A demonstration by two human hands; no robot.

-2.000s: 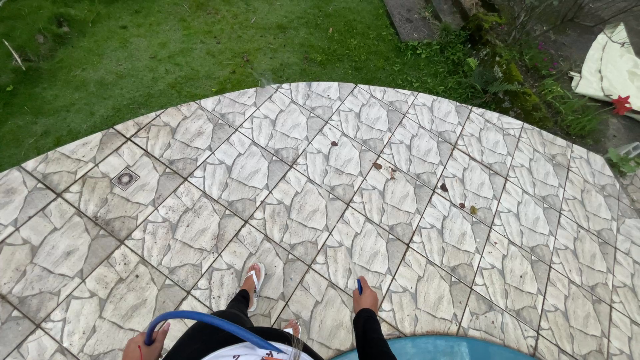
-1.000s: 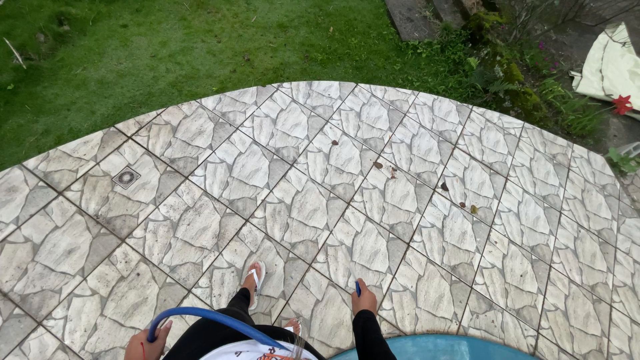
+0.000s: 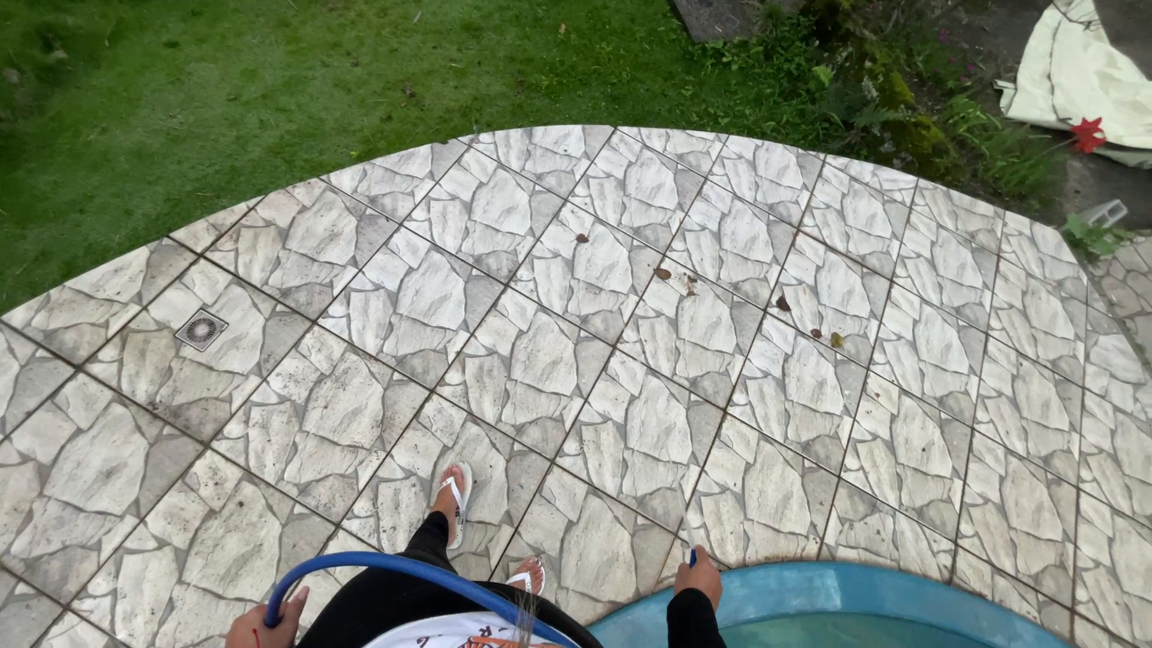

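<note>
A blue hose arcs across the front of my body at the bottom of the view. At the lower left, my left hand is closed around one part of it. My right hand, below a black sleeve, grips a blue hose end at the near edge of the pool, with what looks like a thin stream of water rising from it. The stretch of hose between my body and the right hand is hidden. Under my feet, in white flip-flops, lies the stone-patterned tiled floor.
A blue pool rim curves at the bottom right. A square floor drain lies at the left, and dry leaves dot the tiles. Grass borders the curved edge. A pale tarp and plants lie at the upper right.
The view has shifted slightly, so the pool rim shows more. Both hands keep their hold on the blue hose.
</note>
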